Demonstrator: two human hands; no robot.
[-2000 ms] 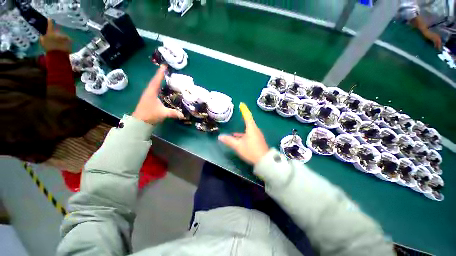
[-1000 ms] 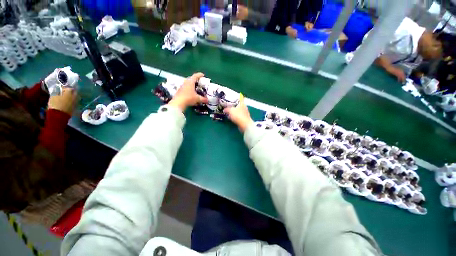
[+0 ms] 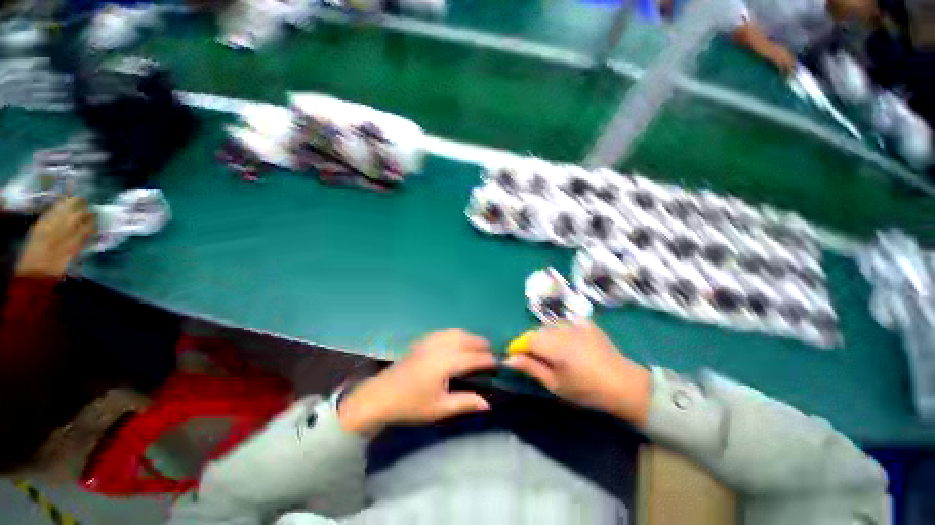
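Note:
The view is blurred. My right hand (image 3: 584,364) is at the bench's near edge, closed around the yellow-handled tool (image 3: 521,344). My left hand (image 3: 425,379) is just left of it, fingers bent and thumb apart; I cannot tell whether it holds something small. A single white housing (image 3: 557,297) with dark parts inside lies on the green bench just beyond my right hand. The waiting units (image 3: 354,144), white shells with dark parts on their near side, lie together near the pale strip at upper left.
Row units (image 3: 697,246) stand in tight rows at right, with further white shells (image 3: 902,277) at far right. Another person's hand (image 3: 56,236) works at left beside white parts and a black device (image 3: 133,108). A red stool (image 3: 185,420) is at lower left.
Both hands have drawn back from the waiting units to the bench's near edge. The waiting units have been let go and stand by the pale strip. The camera view has shifted.

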